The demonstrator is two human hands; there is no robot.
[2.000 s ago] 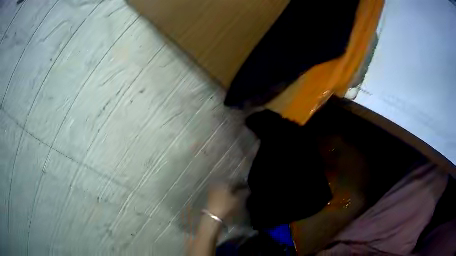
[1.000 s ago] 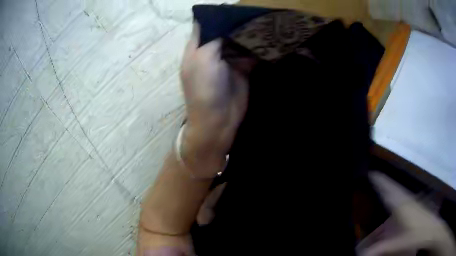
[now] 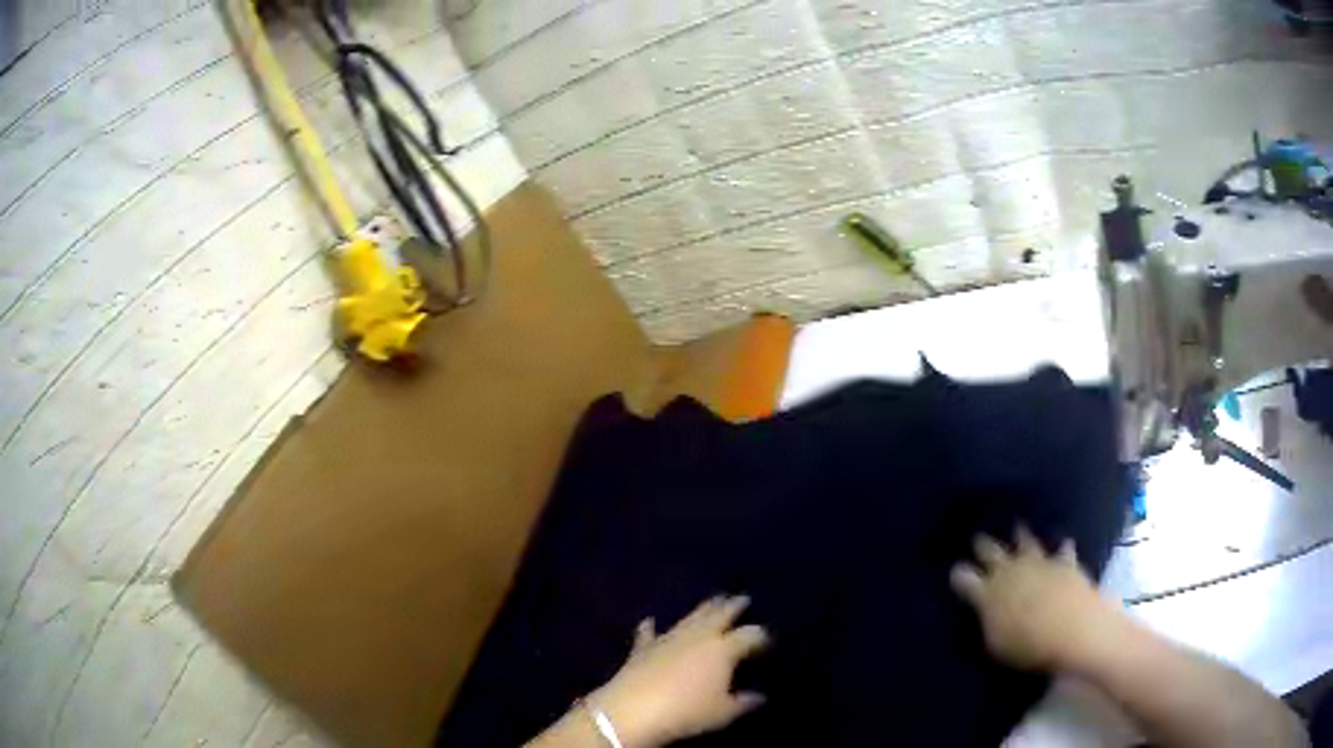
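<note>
The dark garment (image 3: 819,497) lies spread over the white machine table (image 3: 965,333) and part of the cardboard. My left hand (image 3: 690,675), with a light bracelet at the wrist, rests on the cloth at the lower middle with its fingers spread. My right hand (image 3: 1028,596) lies on the cloth further right, fingers spread, slightly blurred. Neither hand grips anything visibly. The garment's right edge reaches the cream-white sewing machine (image 3: 1243,285), beside its needle area. The garment's lower edge is out of the picture.
A cardboard sheet (image 3: 395,512) stands at the left, with an orange strip (image 3: 757,368) behind the garment. A yellow plug holder (image 3: 380,300) hangs beside black cables (image 3: 402,146). A screwdriver (image 3: 880,244) lies by the white wall. A dark thin tool (image 3: 1251,462) shows right of the needle area.
The view has swung from the wall and cardboard to the table and machine. The garment, earlier bunched and held up by my left hand, now lies spread out. Both hands are on it, fingers spread.
</note>
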